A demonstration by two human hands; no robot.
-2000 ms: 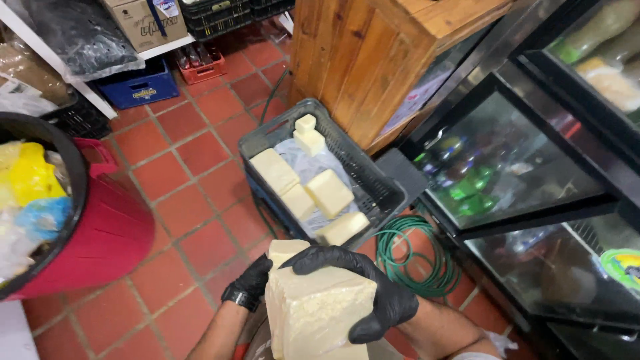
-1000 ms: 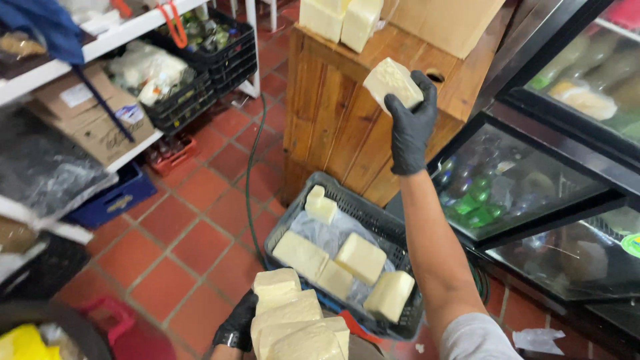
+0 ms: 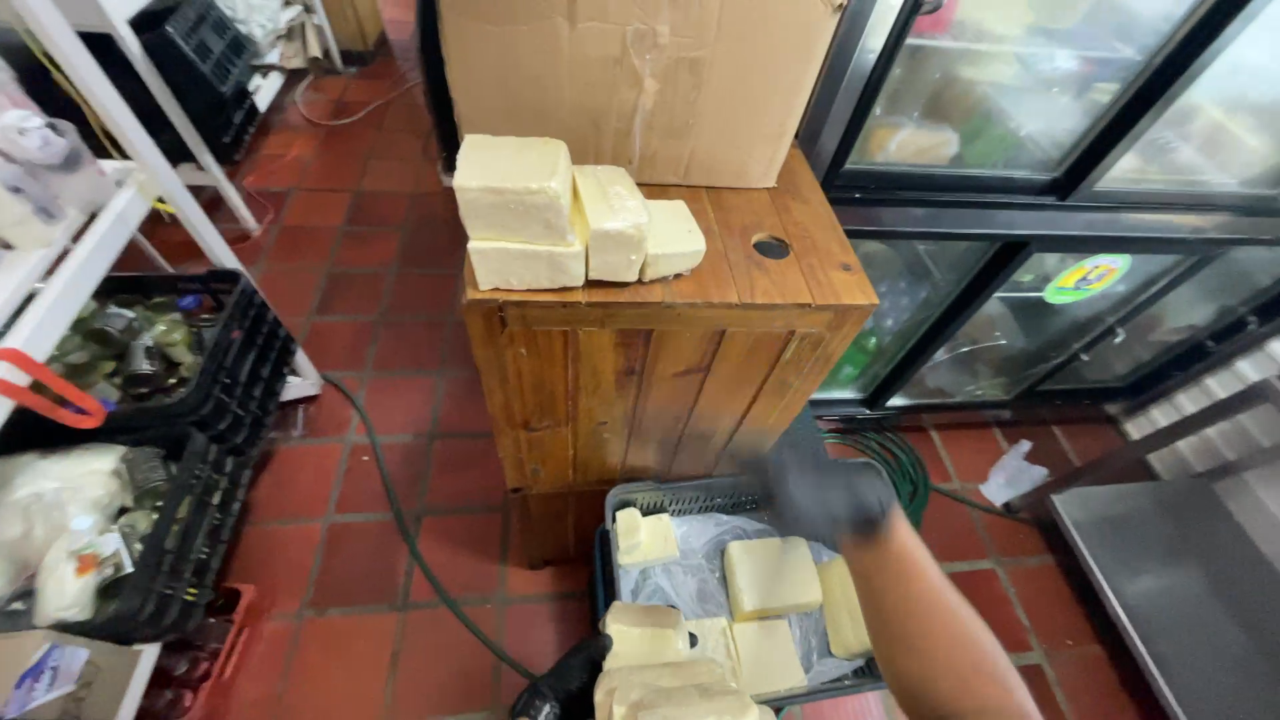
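Note:
My left hand [image 3: 565, 682], in a black glove, is at the bottom, holding a stack of pale yellow cheese blocks [image 3: 675, 690]; part of the hand is hidden. Blurred by motion, my right hand [image 3: 825, 495], also black-gloved, is over the far right part of a dark plastic crate [image 3: 680, 492]; its fingers cannot be made out. Clear plastic film and several cheese blocks [image 3: 772, 577] lie in the crate. On the wooden cabinet [image 3: 690, 390], more cheese blocks [image 3: 515, 190] stand in a row, one on top of another at the left end.
A cardboard box [image 3: 640, 90] stands behind the cheese on the cabinet, near a round hole [image 3: 771, 246]. Glass-door fridges [image 3: 1000, 225] line the right. A green hose [image 3: 410, 530] crosses the tiled floor. Black crates [image 3: 215, 400] and white shelving are at left, a metal surface [image 3: 1170, 590] at right.
My right hand has moved from above the cabinet, where it held a cheese block, down over the crate. A smaller block now stands at the row's right end. The view has shifted.

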